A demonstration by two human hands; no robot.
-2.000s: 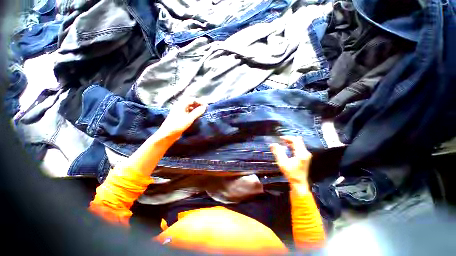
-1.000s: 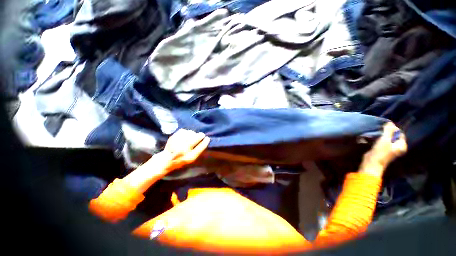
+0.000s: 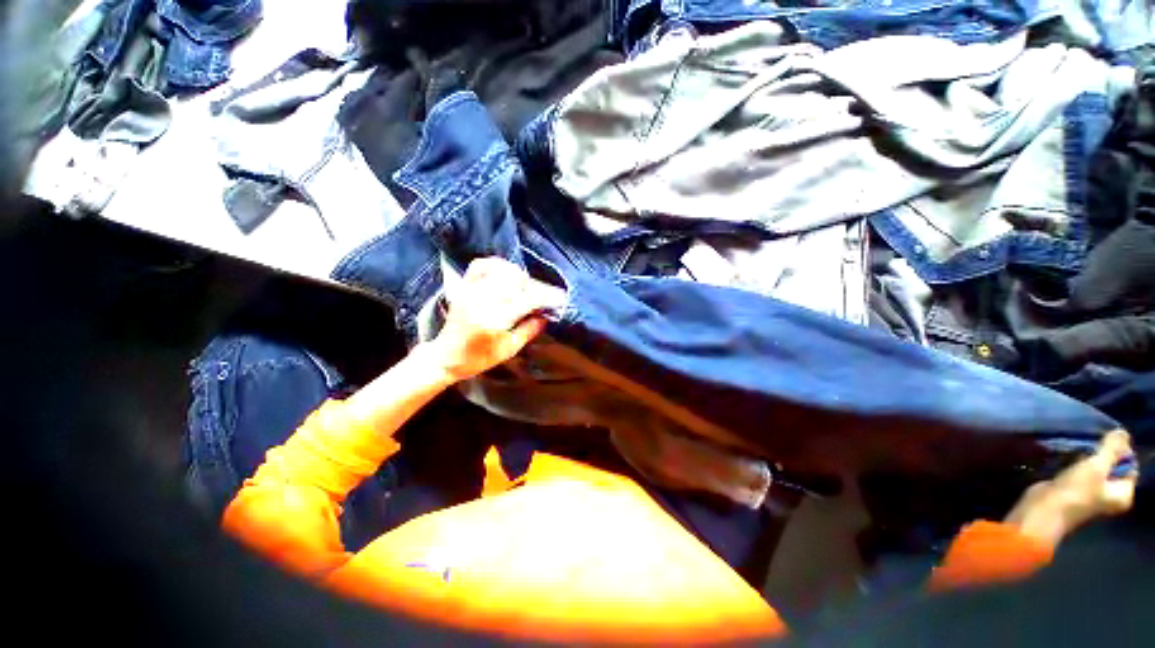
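A dark-blue denim garment (image 3: 811, 361) is stretched between my two hands, with a long flat panel running from the centre to the lower right. My left hand (image 3: 488, 317) is closed on the cloth near its upper left part. A folded stitched end (image 3: 462, 171) of denim stands up just beyond that hand. My right hand (image 3: 1096, 479) grips the far end of the panel near the right edge of the picture. A small blue bit shows at its fingers; I cannot tell what it is.
A pale inside-out garment with blue edging (image 3: 760, 139) lies heaped beyond the panel. Grey and dark garments (image 3: 1140, 285) lie at the right. Pale cloth (image 3: 304, 139) lies at the left by the table edge (image 3: 241, 253). Dark-blue denim (image 3: 260, 405) hangs below that edge.
My left hand has closed on the denim, and my right hand has gone from the near middle to the far right, pulling the panel taut. The view has shifted, and the panel now slopes down rightward.
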